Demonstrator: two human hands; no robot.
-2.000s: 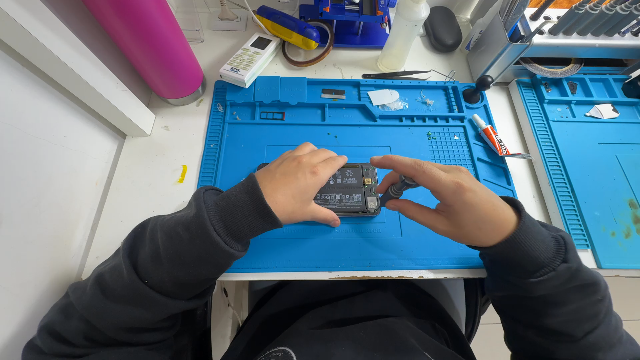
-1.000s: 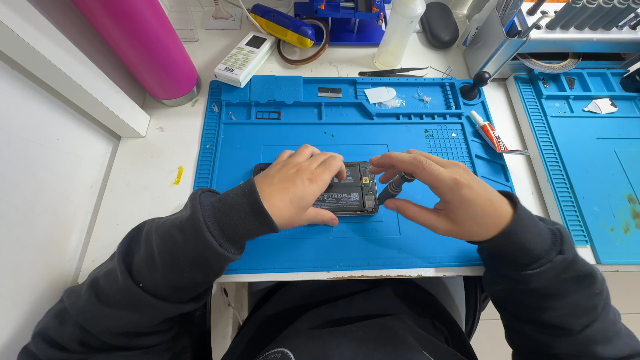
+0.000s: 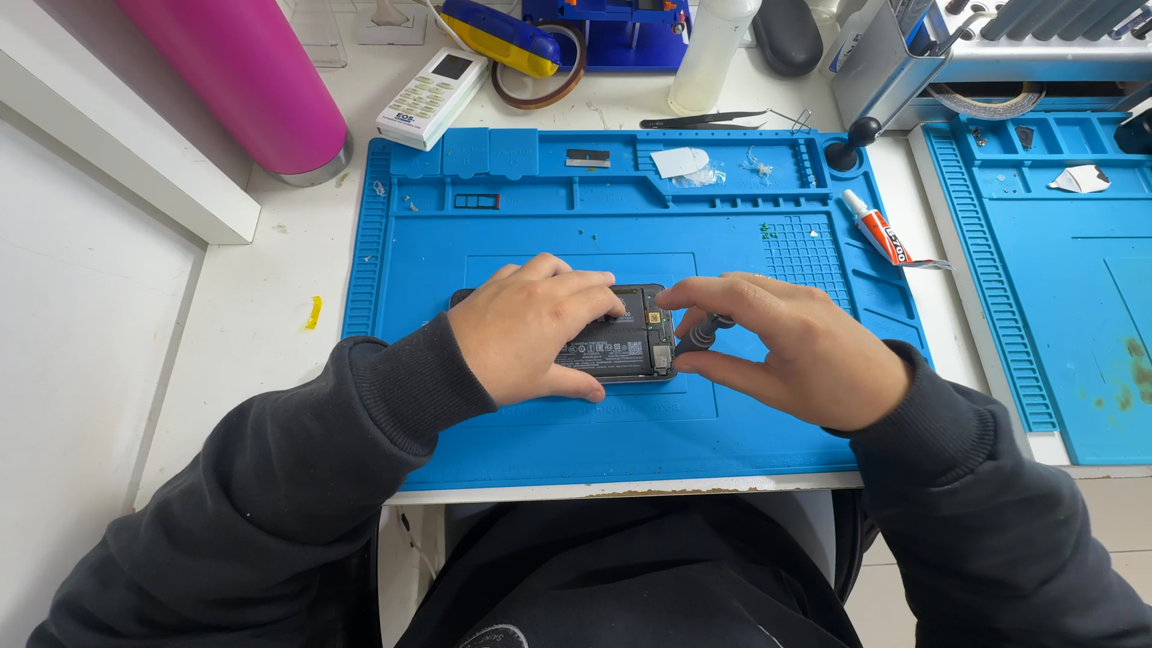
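Observation:
An opened smartphone [image 3: 612, 353] lies flat on a blue silicone repair mat [image 3: 540, 450], its black battery and the parts at its right end exposed. My left hand [image 3: 540, 328] rests over the phone's left and middle part, fingers on the battery and thumb at the near edge. At the phone's right end is my right hand [image 3: 783, 342], its index fingertip and thumb by the phone's edge. A dark grey screwdriver [image 3: 705, 333] sits among the right hand's fingers, partly hidden by them; whether it is gripped firmly cannot be told.
The mat's far trays hold a blade [image 3: 588, 158], a SIM tray [image 3: 477, 201] and a white scrap [image 3: 679, 162]. Behind lie tweezers [image 3: 702, 120], a remote control [image 3: 432, 99] and a tape roll [image 3: 540, 90]. A glue tube [image 3: 877, 229] lies right; a pink bottle [image 3: 243, 81] stands left.

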